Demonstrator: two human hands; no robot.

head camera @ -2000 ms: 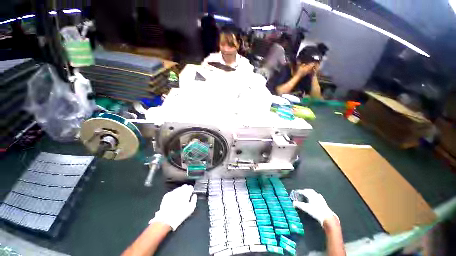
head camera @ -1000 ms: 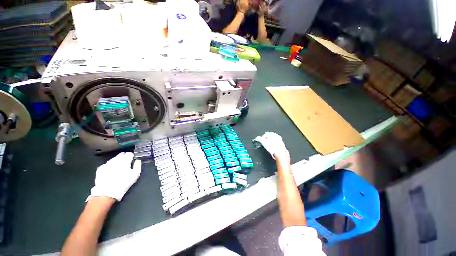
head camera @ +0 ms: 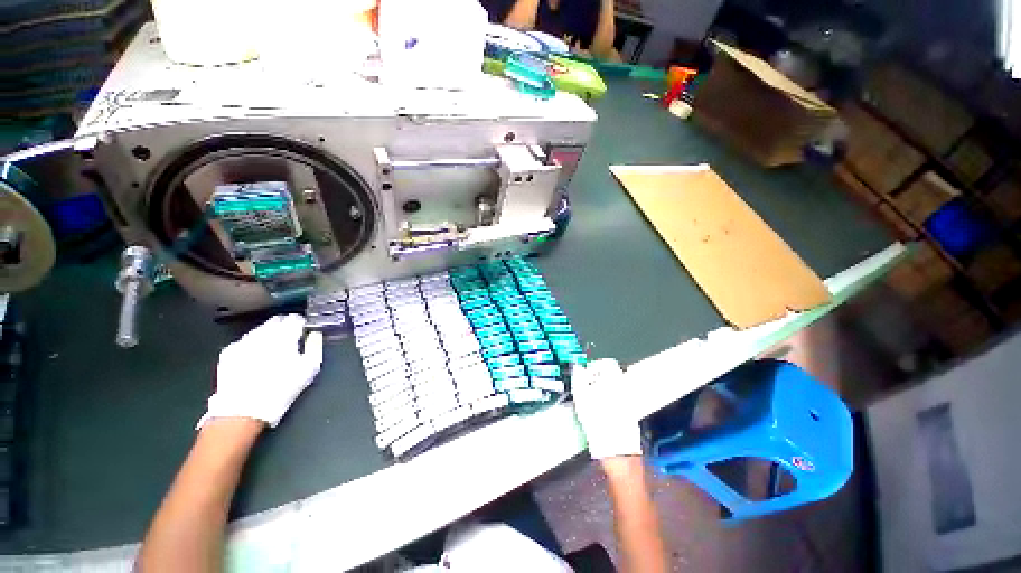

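Small silver blocks point(head camera: 409, 353) stand in tight rows in front of the machine point(head camera: 437, 134), with green-banded blocks point(head camera: 517, 325) in rows to their right. My left hand point(head camera: 267, 367), in a white glove, is at the top left end of the silver rows, its fingertips by the end blocks; whether it grips one is unclear. My right hand point(head camera: 605, 409), white-gloved, is at the lower right corner of the green rows, over the bench edge; its fingertips are blurred. The round head point(head camera: 263, 218) holds a block with green bands at its centre.
A tape reel point(head camera: 22, 241) and a silver handle point(head camera: 132, 297) are at the left. A cardboard sheet point(head camera: 722, 241) lies at the right. A blue stool point(head camera: 773, 437) stands beyond the bench's pale edge point(head camera: 672, 369). A carton point(head camera: 761, 106) and an orange-topped bottle point(head camera: 678, 84) are further back. A person's arms show at the top.
The view has swung right and down since the first frame. My right hand has moved down and inward to the corner of the green rows. My left hand has stayed by the silver rows.
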